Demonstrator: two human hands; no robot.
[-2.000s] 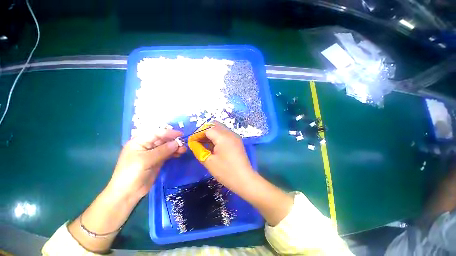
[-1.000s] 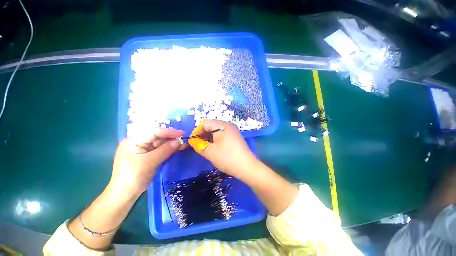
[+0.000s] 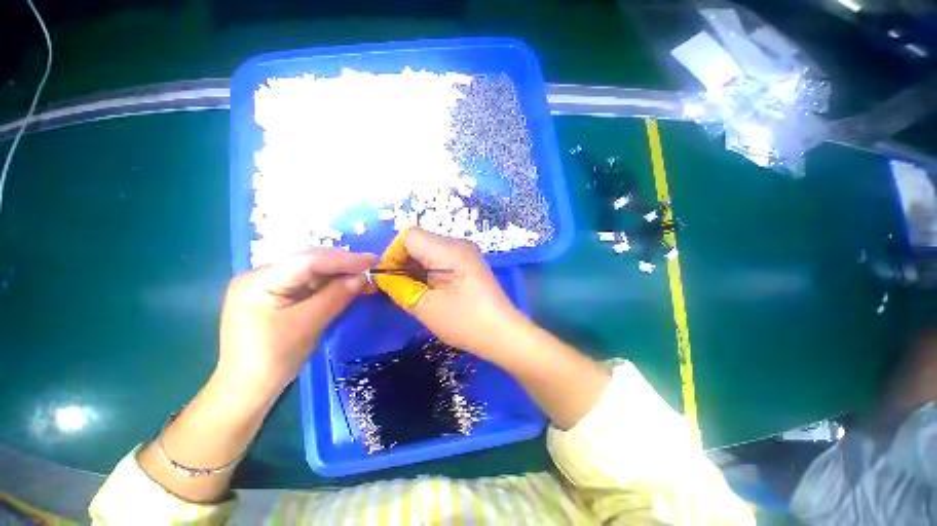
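Observation:
My left hand (image 3: 275, 308) pinches a tiny white connector housing (image 3: 371, 275) between thumb and forefinger, mostly hidden by the fingertips. My right hand (image 3: 452, 288), with orange-yellow coverings on thumb and finger, grips a short dark wire (image 3: 411, 271) that lies level and reaches the housing. Whether its end sits inside the housing I cannot tell. Both hands meet over the near edge of the blue upper tray (image 3: 399, 51), which holds a bright white heap (image 3: 354, 144) and a speckled grey heap (image 3: 500, 139). Black wires (image 3: 413, 401) lie in the blue lower tray (image 3: 321, 442).
Wired connectors (image 3: 621, 242) lie loosely right of the trays by a yellow line (image 3: 673, 298). A clear plastic bag with white papers (image 3: 755, 103) is at the upper right. A pale strip (image 3: 616, 101) crosses behind. Another person's sleeve (image 3: 873, 478) shows at the lower right.
The trays sit higher in the picture as the view has shifted. Both hands stay together; the wire now lies level and in line with the housing, where it slanted upward two seconds ago.

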